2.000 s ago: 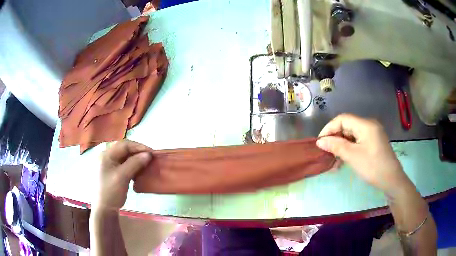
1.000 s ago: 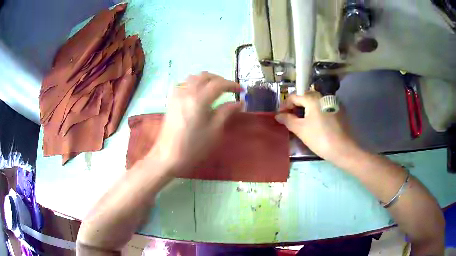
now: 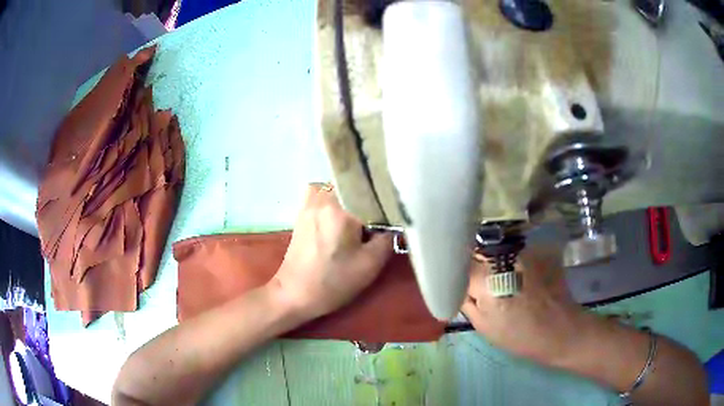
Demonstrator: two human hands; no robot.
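A rust-brown fabric piece (image 3: 230, 281) lies flat on the table, its right part under the sewing machine head (image 3: 508, 127). My left hand (image 3: 329, 258) lies on the fabric left of the white curved guard (image 3: 433, 151), its fingertips at the fabric's upper edge beside the machine head. My right hand (image 3: 520, 305) is right of the guard at the fabric's right end; its fingers are partly hidden behind the guard and the tension knob (image 3: 504, 283). The needle and presser foot are hidden by the head, so the exact finger grip cannot be seen.
A fanned heap of rust-brown pieces (image 3: 111, 198) lies at the left of the pale green table (image 3: 238, 143). Red-handled snips (image 3: 659, 235) lie on the grey machine bed (image 3: 619, 277) at right. A dark object stands at the far right edge.
The fabric, first stretched between both hands, now lies at the machine with its right part under the head. My left hand moved onto its upper edge. The view has moved closer to the machine.
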